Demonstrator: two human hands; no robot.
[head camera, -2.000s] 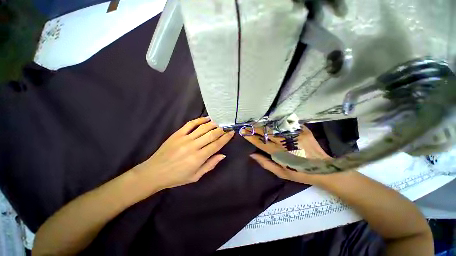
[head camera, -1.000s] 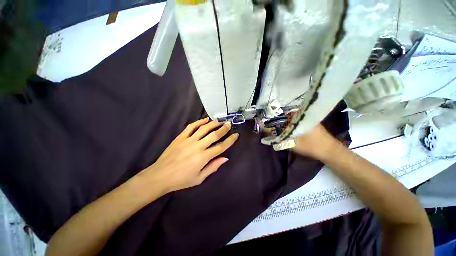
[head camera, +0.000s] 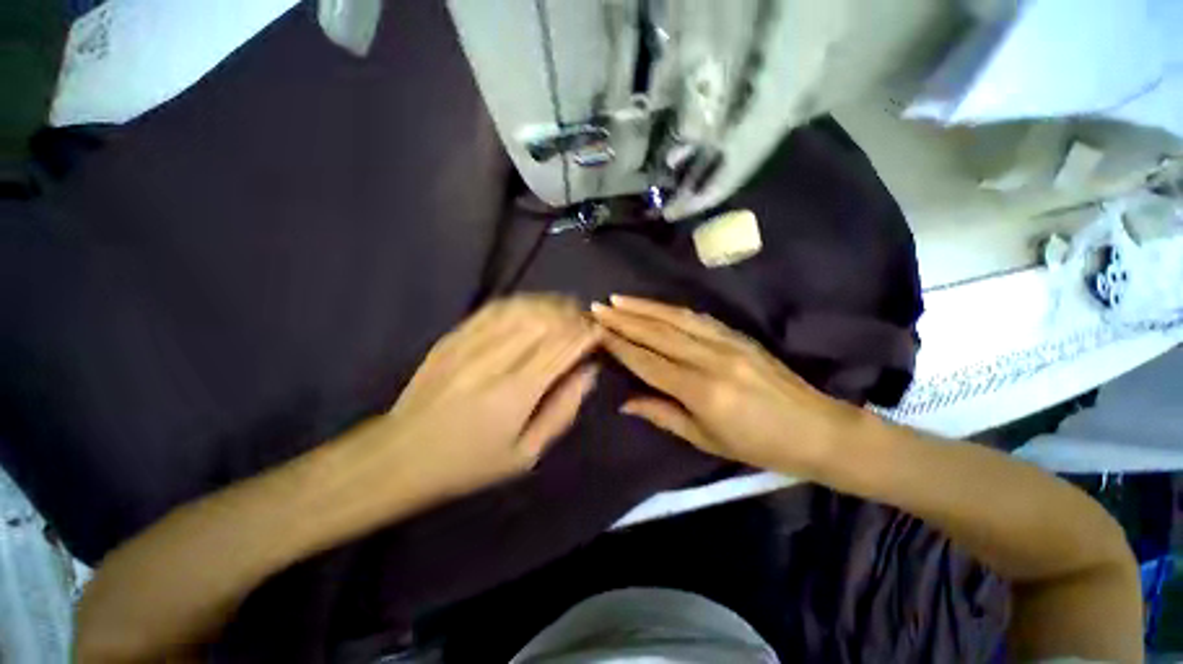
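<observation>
A large dark purple-brown cloth (head camera: 324, 234) lies over the machine table and passes under the off-white sewing machine head (head camera: 519, 78). The presser foot (head camera: 588, 217) rests at the cloth, in front of both hands. My left hand (head camera: 500, 376) lies flat on the cloth, slightly blurred, with its fingers pointing to the foot. My right hand (head camera: 714, 383) lies flat to its right, and the fingertips of both hands nearly meet. Neither hand visibly grips the cloth. A cream block (head camera: 728, 239) shows at the machine head, right of the foot.
The white table's printed ruler edge (head camera: 979, 379) runs at the right. A crumpled clear bag (head camera: 1109, 275) with small dark parts lies at the far right. White sheets (head camera: 1077, 65) are at the upper right. Dark gathered cloth (head camera: 882, 558) hangs below the table edge. A pale rounded shape is at bottom centre.
My right hand has come out from beside the needle area to lie on the cloth near my left hand. The view has shifted, so the machine head sits higher and the foot shows.
</observation>
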